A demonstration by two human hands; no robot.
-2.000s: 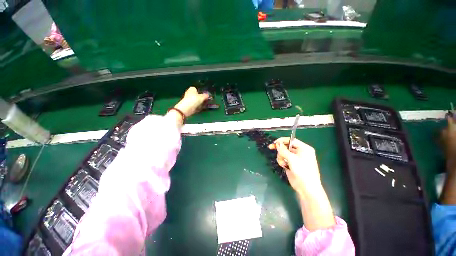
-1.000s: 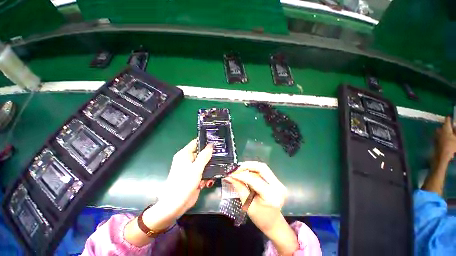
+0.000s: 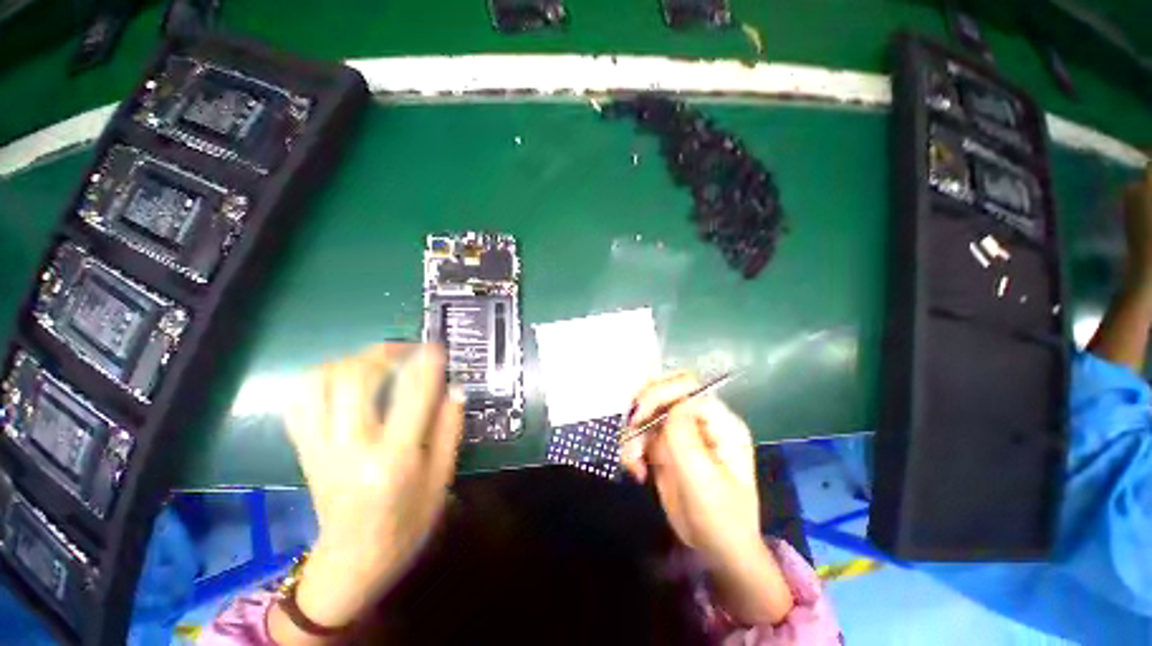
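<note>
An open phone unit (image 3: pixel 473 331) lies upright on the green bench top, its circuit board at the far end and battery below. My left hand (image 3: pixel 373 442), blurred, is over its lower left edge; whether it touches the phone or holds anything is unclear. My right hand (image 3: pixel 689 454) holds thin tweezers (image 3: pixel 708 389), one end pointing up right, the other at the dotted sheet (image 3: pixel 585 446). A white paper square (image 3: pixel 599 362) lies just beyond the dotted sheet. The tweezers' tips are too small to read.
A black tray (image 3: pixel 240 297) full of phone units stands at the left. Another black tray (image 3: pixel 966 416) at the right holds phones and small white strips (image 3: pixel 989 251). A heap of small black parts (image 3: pixel 720 183) lies beyond the paper. A neighbour's arm (image 3: pixel 1128 284) is at the right edge.
The phone, lifted from the belt by my left hand and then held, now lies on the bench. My right hand has moved from the phone's lower end to the dotted sheet's right edge.
</note>
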